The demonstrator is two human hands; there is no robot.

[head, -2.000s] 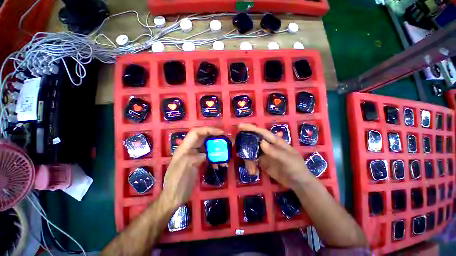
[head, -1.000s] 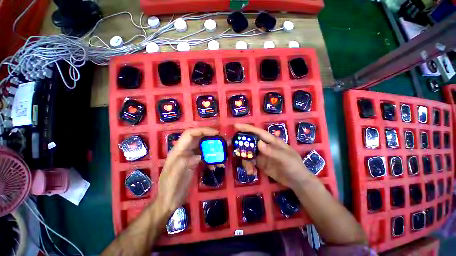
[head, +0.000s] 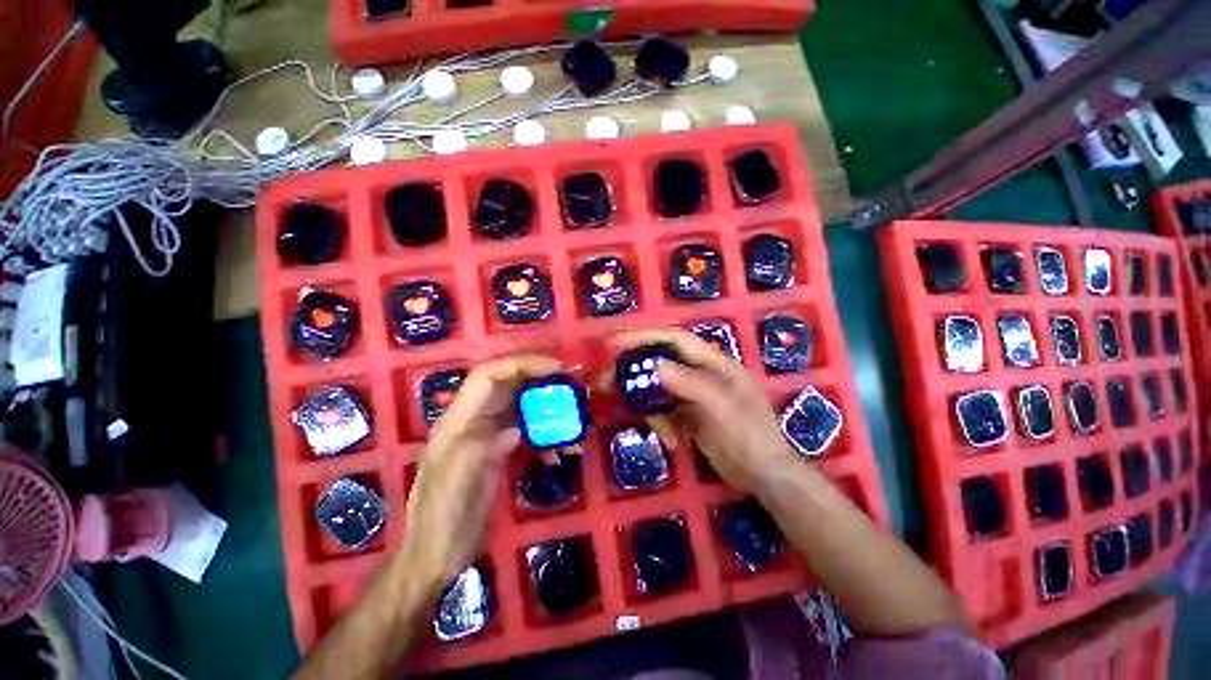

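My left hand (head: 476, 432) holds a watch head (head: 551, 412) with a lit blue screen above the middle of the red foam tray (head: 837, 498). My right hand (head: 717, 405) holds another watch head (head: 643, 379) showing small app dots; its fingers and thumb partly cover the screen. The two watches are apart, side by side. The tray's pockets hold dark watches, several of them with a red heart (head: 522, 291) on the screen. My hands and forearms hide some pockets.
A second red tray (head: 907, 359) with watches lies to the right, near a metal post (head: 983, 160). White charging pucks (head: 438, 86) and tangled cables (head: 146, 173) lie behind and left. A pink fan (head: 120, 522) stands at the left.
The right-hand watch's screen has gone from black to lit app dots, and the thumb now lies over part of it. The camera view has shifted and tilted slightly.
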